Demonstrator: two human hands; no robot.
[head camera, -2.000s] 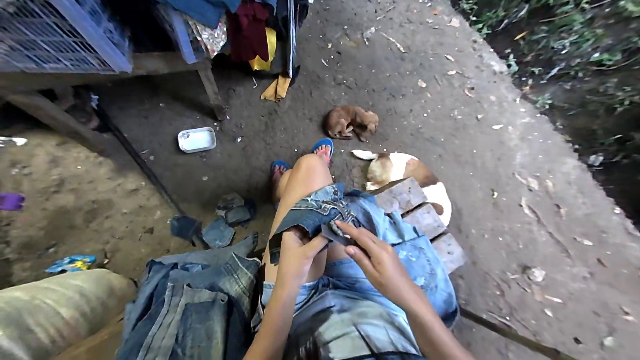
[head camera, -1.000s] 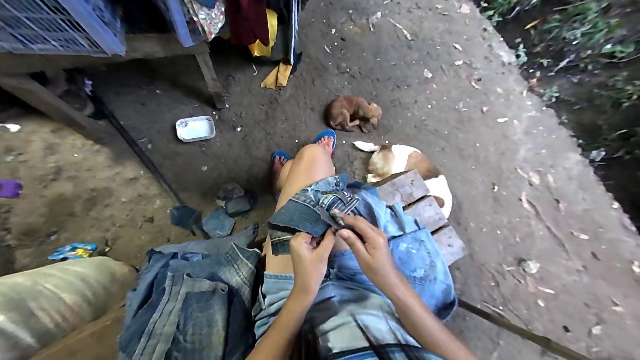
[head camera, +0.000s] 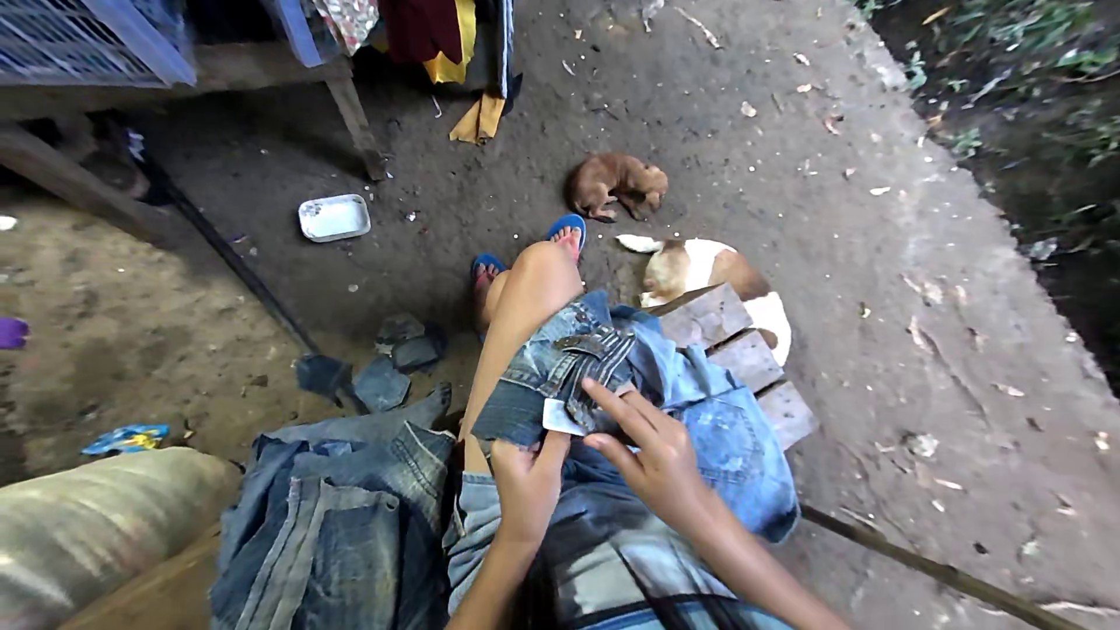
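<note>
Across my lap lies a cut piece of dark denim (head camera: 516, 398) with thick seams. My left hand (head camera: 528, 477) pinches its lower edge, and a small white flat piece (head camera: 563, 417) shows above the thumb. My right hand (head camera: 643, 442) rests at the seams, index finger stretched over the cloth; whether it grips anything is hidden. Under and beside the piece, light blue jeans (head camera: 735, 446) spread over my thigh and the wooden slats (head camera: 744, 359). Folded darker jeans (head camera: 341, 542) lie at my left side.
A brown puppy (head camera: 617, 184) and a white-and-brown dog (head camera: 709, 271) lie curled on the ground. A white tray (head camera: 334, 218) is near a wooden table's leg (head camera: 357, 118). Dark stones (head camera: 382, 383) lie by a long-handled tool (head camera: 236, 262). A filled sack (head camera: 105, 525) is at lower left.
The small white piece now shows at my left thumb. My right hand's index finger has stretched out over the denim, where the hands were close together before.
</note>
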